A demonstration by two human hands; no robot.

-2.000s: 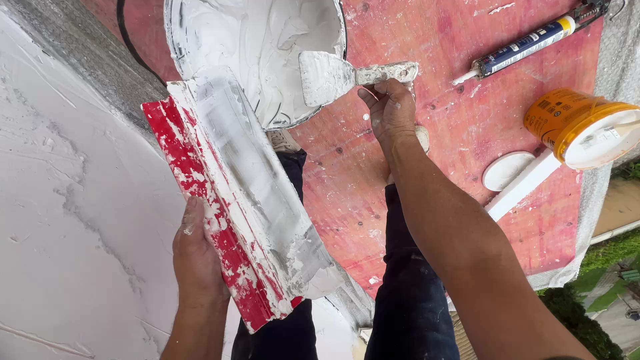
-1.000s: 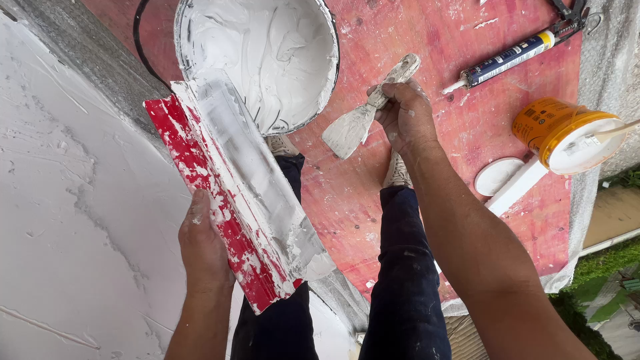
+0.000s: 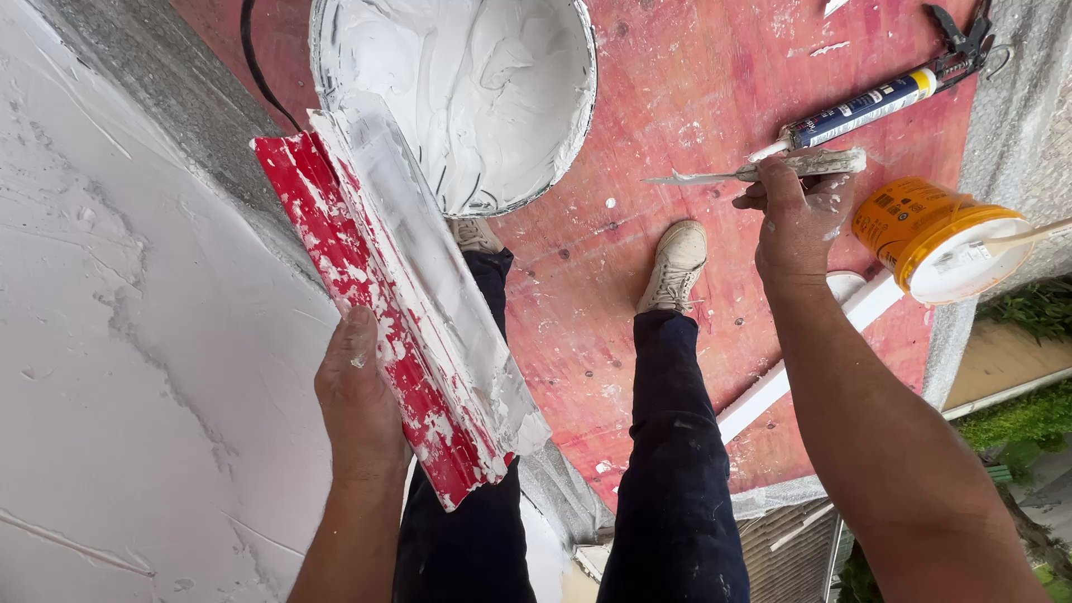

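My left hand (image 3: 362, 389) grips a wide plastering blade by its red handle (image 3: 360, 293), which is streaked with white compound. The long metal blade (image 3: 435, 251) bears a thin smear of compound, thicker at its lower end. Its upper end overlaps the rim of a bucket of white compound (image 3: 502, 92) in the view. To the right, my right hand (image 3: 796, 209) holds a putty knife (image 3: 808, 165) by its coated handle. The knife is turned nearly edge-on, its blade pointing left over the red board, with a little compound on it.
A caulking gun with a cartridge (image 3: 867, 109) lies on the red board (image 3: 578, 352). An orange tub (image 3: 913, 226) of white material stands at the right, beside a white strip (image 3: 770, 398) and a round lid (image 3: 844, 285). A white-coated wall (image 3: 167, 360) rises at left; my shoe (image 3: 674, 264) is on the board.
My right hand has moved right with the putty knife, away from the bucket, and the knife has turned from flat to nearly edge-on. My left hand still holds the wide blade.
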